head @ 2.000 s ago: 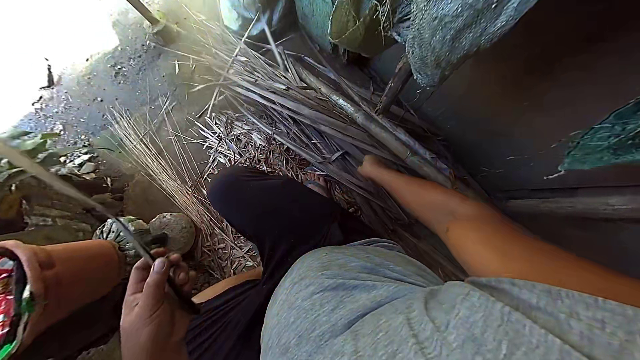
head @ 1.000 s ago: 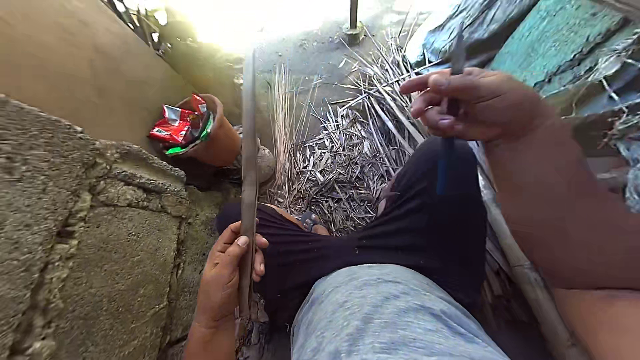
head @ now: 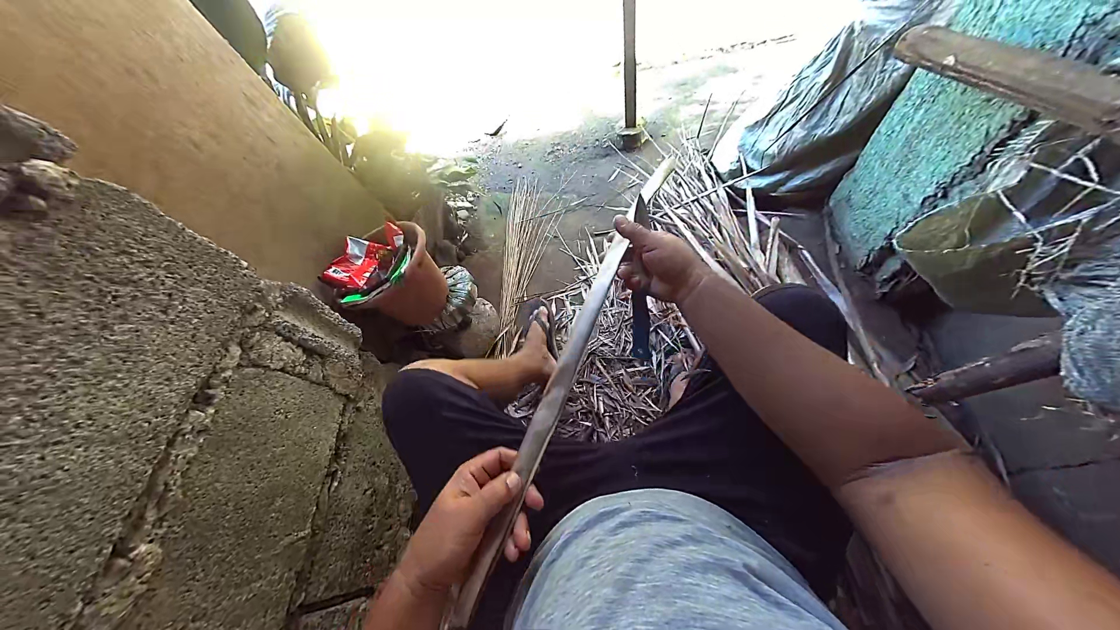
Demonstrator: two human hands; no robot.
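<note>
A long, flat brown stalk point(head: 570, 354) runs slantwise from my lap to beyond my knees, its far end paler. My left hand point(head: 481, 503) grips its lower part, thumb on top. Near the upper end, my right hand point(head: 658, 261) holds a knife point(head: 640, 324), with the dark metal showing on both sides of the fingers and the upper part against the stalk. Between my feet lies a heap of dry shavings and strips point(head: 608, 394). A bundle of thin sticks point(head: 523, 254) lies beyond my left foot.
A rough concrete block wall point(head: 201, 437) rises close on the left. Beside it stands a clay pot point(head: 420, 284) holding red wrappers point(head: 359, 262). Long dry stalks point(head: 709, 210) lie ahead. At right are sacks point(head: 822, 105), a wooden plank point(head: 1006, 74) and a wooden pole point(head: 989, 372).
My right hand, on the floor stalks two seconds ago and raised with the knife one second ago, is now at the stalk's upper part. The stalk has tilted to the right. The view has swung.
</note>
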